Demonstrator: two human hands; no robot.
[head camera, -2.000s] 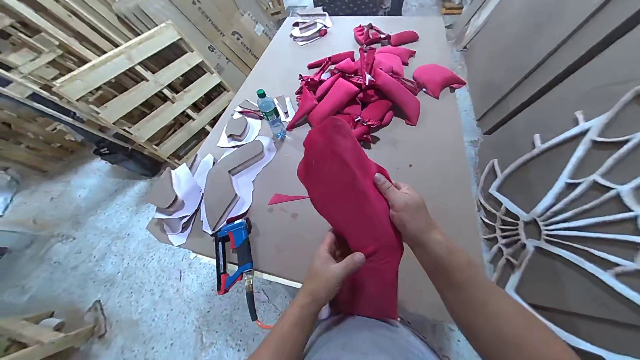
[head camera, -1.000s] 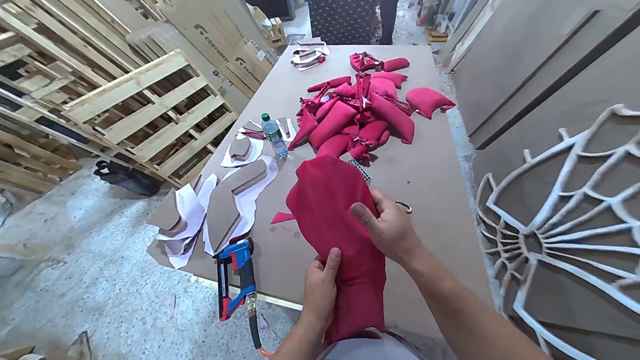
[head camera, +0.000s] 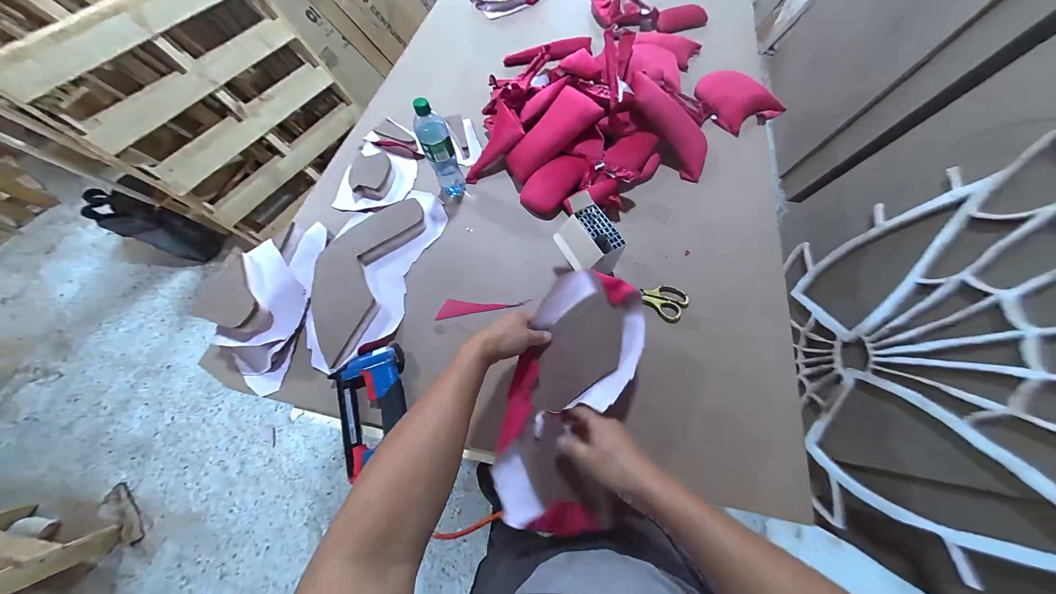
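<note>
A curved board piece wrapped in red fabric with white backing (head camera: 577, 355) is held above the table's front edge, its bare board side facing me. My left hand (head camera: 511, 337) grips its upper left edge. Lower down on its right edge, my right hand (head camera: 602, 445) pinches the fabric; motion blurs it. Just beyond the piece lie yellow-handled scissors (head camera: 667, 303), blades hidden, and an open box of staples (head camera: 590, 235). A blue pneumatic staple gun (head camera: 371, 396) rests at the table's front left edge. A red fabric scrap (head camera: 472, 308) lies left of my left hand.
Red padded pieces (head camera: 594, 124) are heaped at the table's far part. Board pieces on white-backed fabric (head camera: 363, 272) lie at the left, beside a plastic bottle (head camera: 439, 148). Wooden pallets (head camera: 206, 107) stand left, a black bag (head camera: 153, 227) on the floor. A white web-like frame (head camera: 907, 346) leans right.
The held piece has been turned over: its red face showed before, its board side now. My left hand has moved up along it, my right hand down. The scissors and staple box are now in plain view.
</note>
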